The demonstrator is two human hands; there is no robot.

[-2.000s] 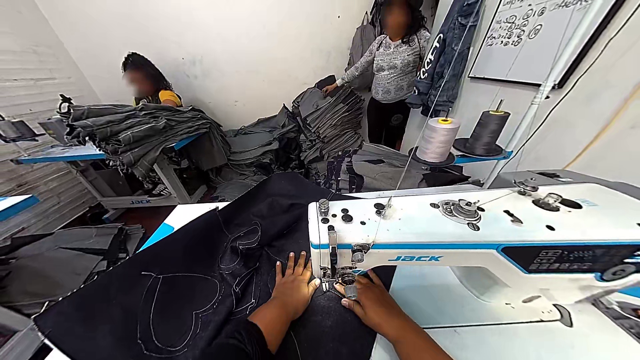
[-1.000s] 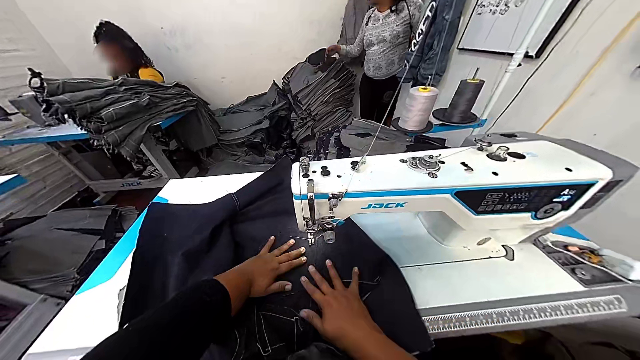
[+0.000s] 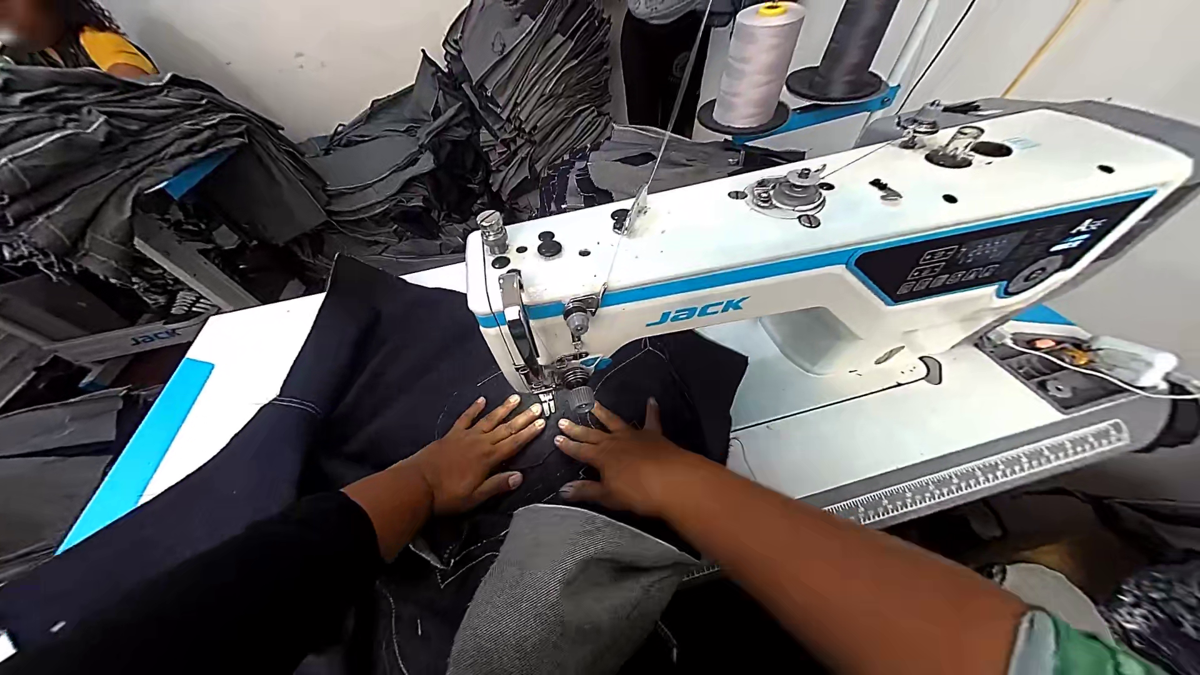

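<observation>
Dark denim fabric [image 3: 375,375] with pale stitched lines lies across the bed of a white and blue Jack sewing machine [image 3: 797,234]. My left hand [image 3: 478,455] rests flat on the denim, fingers apart, its fingertips just left of the presser foot [image 3: 548,403]. My right hand [image 3: 623,455] presses on the cloth to the right of the foot, fingers spread. Below the hands a lighter grey face of the fabric [image 3: 562,581] is folded up. Thread runs down from above to the machine head. The needle tip is too small to make out.
Behind the machine stand a white thread cone [image 3: 759,66] and a dark thread cone [image 3: 853,47]. Stacks of grey cut fabric [image 3: 141,150] lie at the back left, near a person in yellow. A ruler strip [image 3: 984,473] edges the table. Small items sit in a tray [image 3: 1059,370] at right.
Both hands are closer to the presser foot than one second ago. The denim has shifted under them, and a grey face of it now shows below. The view has moved nearer the machine.
</observation>
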